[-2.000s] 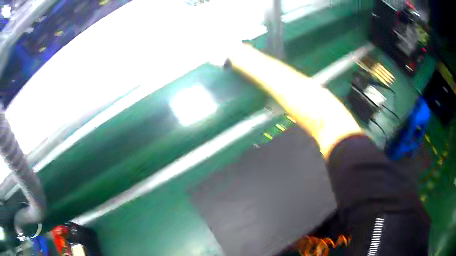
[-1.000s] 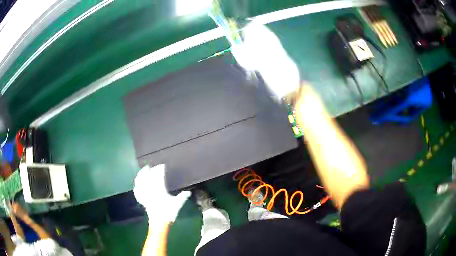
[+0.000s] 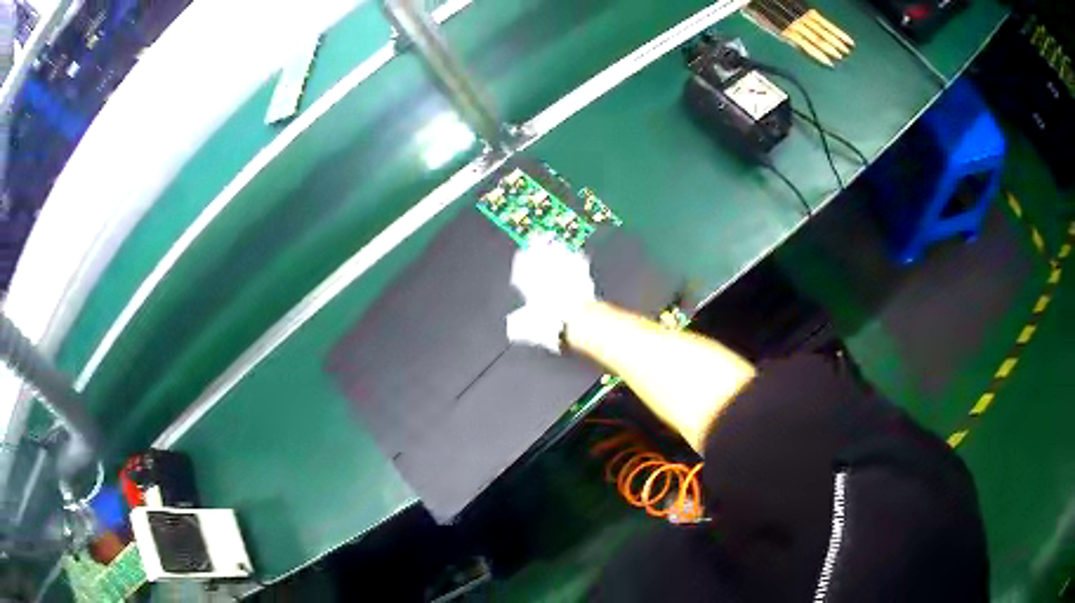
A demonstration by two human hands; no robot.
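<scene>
A green panel of circuit boards with pale and dark parts is at the far edge of the black mat. My right hand, in a white glove, is at the panel's near edge, with its fingers over that edge. The fingertips are blurred, but they appear closed on it. More board parts show just right of the panel. Another green board piece shows at the mat's right edge, partly hidden by my forearm. My left hand is out of the picture.
A small black device with cords and wooden-handled brushes are at the far right of the bench. A blue stool is beyond the bench edge. An orange coiled hose hangs below. A white fan box is at lower left.
The panel, seen edge-on and blurred before, now shows its face near the mat's far edge. My right hand has moved down and left in the picture. My left hand has left the view.
</scene>
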